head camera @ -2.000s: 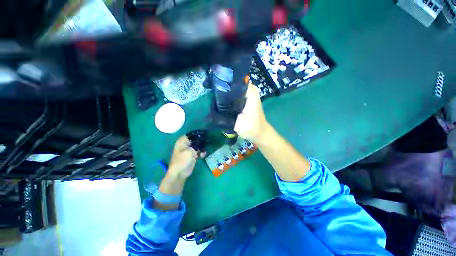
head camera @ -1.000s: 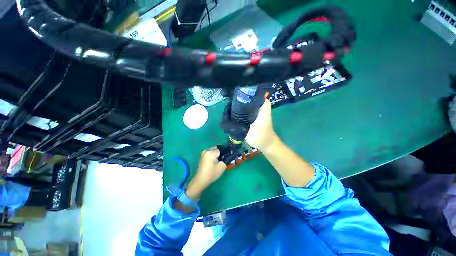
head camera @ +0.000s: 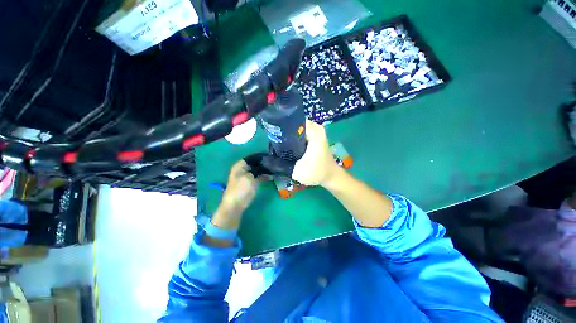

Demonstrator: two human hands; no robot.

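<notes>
My right hand [head camera: 316, 159] is shut around the black electric screwdriver [head camera: 285, 129], which stands upright over the assembly fixture [head camera: 342, 155]. The fixture is a grey bar with an orange-red front edge; its middle is hidden by the screwdriver and my right hand. The screwdriver tip is hidden. My left hand [head camera: 240, 186], with black coverings on its fingers, is at the fixture's left end, beside the screwdriver. It is blurred, and I cannot tell if it holds a part.
The screwdriver cable [head camera: 158, 144] crosses the left half of the view. A divided parts tray [head camera: 436, 68] stands behind the fixture. A round white lid [head camera: 241, 132] and clear plastic bags [head camera: 316, 20] lie behind my left hand. A person's sleeve [head camera: 537, 243] is at right.
The cable has swung down and left, showing more of the tray. The screwdriver and right hand are slightly further left in view. The left hand has shifted left and up.
</notes>
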